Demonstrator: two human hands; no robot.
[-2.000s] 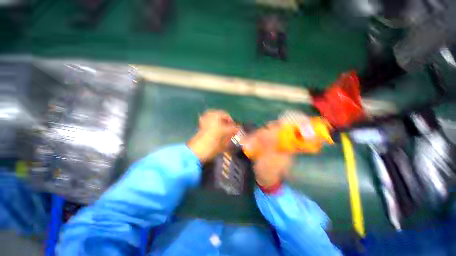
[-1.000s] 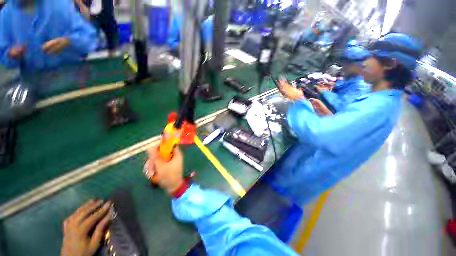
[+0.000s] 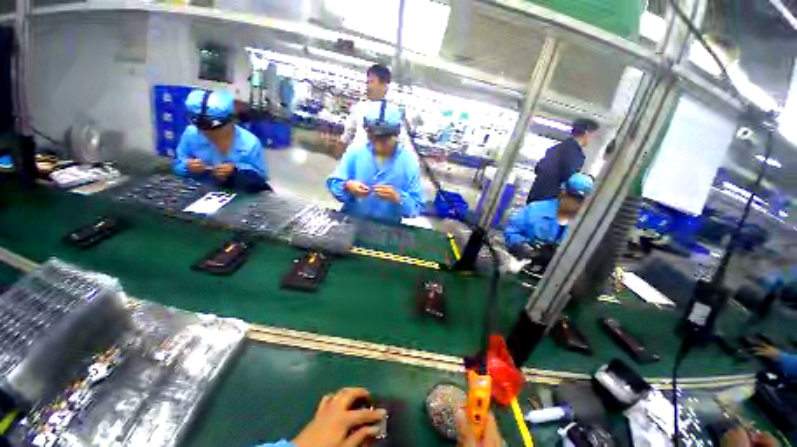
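Observation:
My left hand (image 3: 343,421) lies at the bottom middle, fingers bent over the end of a dark device housing (image 3: 400,422), which is mostly cut off by the lower edge. My right hand (image 3: 481,435) is partly cut off at the bottom and holds the orange electric screwdriver (image 3: 478,400) upright. The round screw dish (image 3: 447,409) full of silvery grains stands between my two hands, close to the screwdriver's left side. The screwdriver's bit is not visible.
Blister trays (image 3: 131,384) lie at left. A pale rail (image 3: 367,348) crosses the bench. A red bag (image 3: 502,370) hangs by the dark post. Yellow tape (image 3: 521,422), a white pen (image 3: 549,414) and plastic bags are at right. Several housings lie beyond the rail; several people are across the bench.
The view has swung up and left from the worker at right to the far side. My right hand still holds the screwdriver; my left hand remains at the housing.

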